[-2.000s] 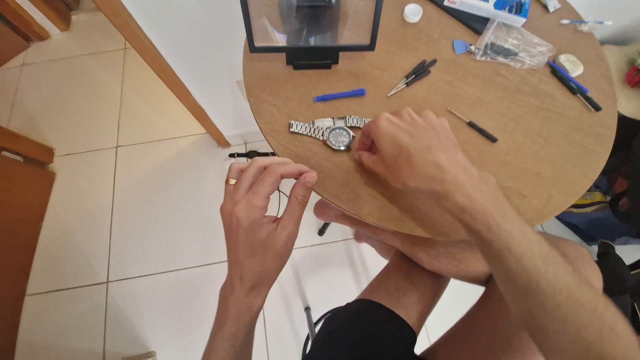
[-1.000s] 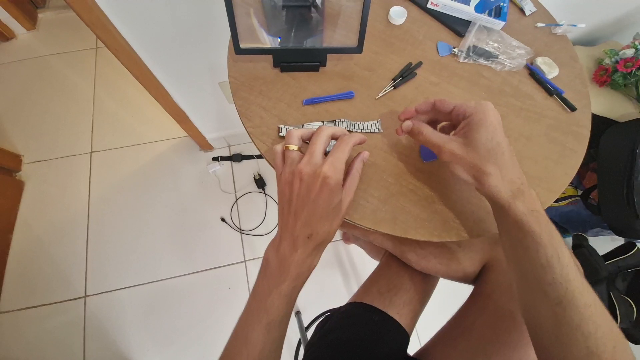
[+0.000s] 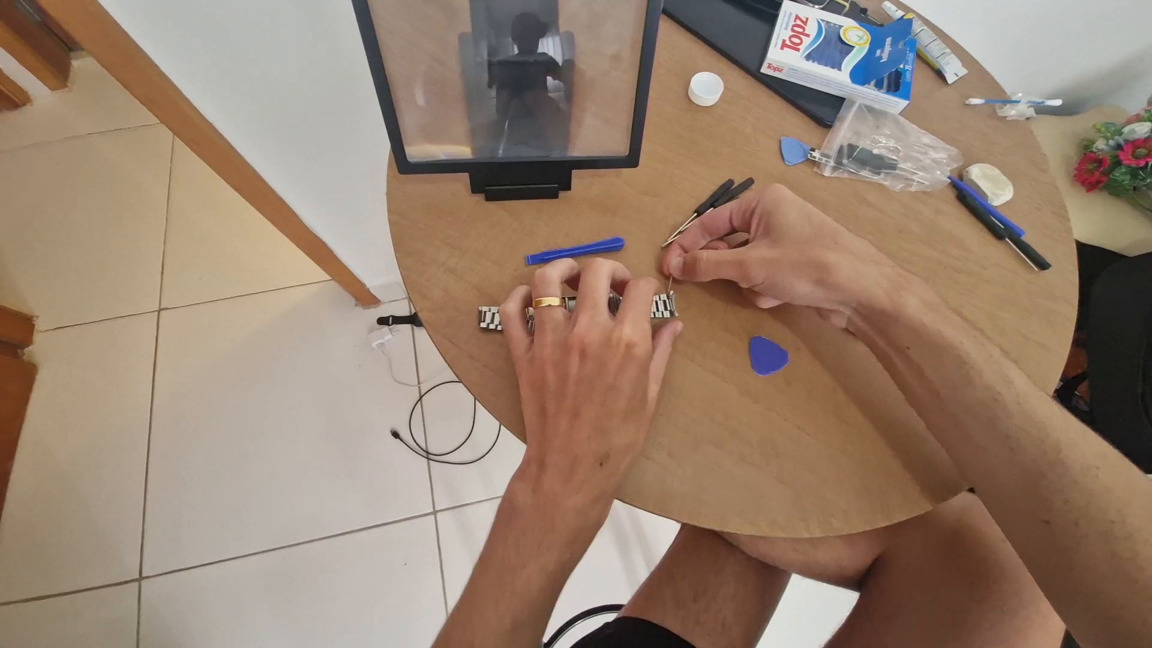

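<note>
A wristwatch with a metal link bracelet (image 3: 663,306) lies near the table's left edge, mostly covered by my left hand (image 3: 589,360), whose fingers curl over it and hold it down. Just above the bracelet's right end, my right hand (image 3: 756,252) pinches a thin metal pin (image 3: 670,284) between thumb and index finger. A blue plastic pry tool (image 3: 574,251) lies behind the watch. Small black-handled screwdrivers (image 3: 715,198) lie beyond my right fingertips. Below my right hand sits a blue triangular opening pick (image 3: 769,355).
A framed magnifier sheet (image 3: 522,166) on a black base stands at the back left. Farther right are a white cap (image 3: 706,88), a Topz box (image 3: 832,54), a clear plastic bag (image 3: 886,148), another blue pick (image 3: 795,150), a white lump (image 3: 988,184) and pen-like tools (image 3: 1001,225).
My left hand has come onto the watch from the left. My right hand moved away from the watch, then back to the bracelet's right end. The blue triangular pick is now in full view.
</note>
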